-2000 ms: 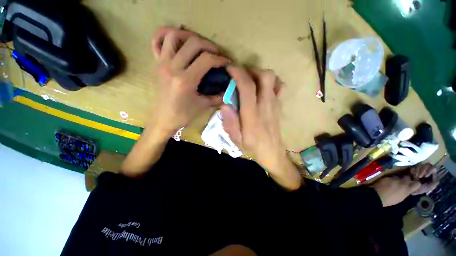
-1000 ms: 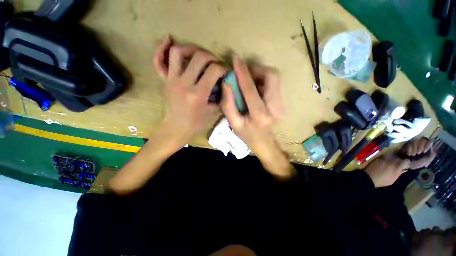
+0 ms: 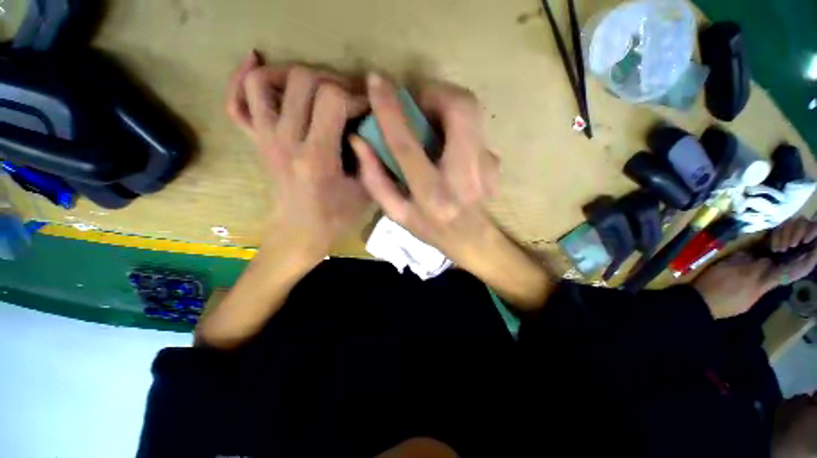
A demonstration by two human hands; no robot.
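Observation:
My left hand (image 3: 305, 148) is bare and closed around a small black housing (image 3: 354, 143), mostly hidden by the fingers. My right hand (image 3: 430, 179) grips a flat teal pad (image 3: 391, 132) and holds it against the housing, its fingers slightly blurred. The two hands touch, over the tan bench. A crumpled white cloth or glove (image 3: 408, 249) lies below my hands at the near edge.
Large black housings (image 3: 81, 125) and a blue cell (image 3: 38, 183) lie left. Right are tweezers (image 3: 573, 67), a plastic cup (image 3: 643, 49), several small black housings (image 3: 670, 165) and a red-handled tool (image 3: 696, 252). Another person's hands (image 3: 757, 273) are at the far right.
The teal pad has turned from edge-on to a flatter face across the housing, with my right fingers spread over it. My left hand has moved slightly left. The view has shifted a little.

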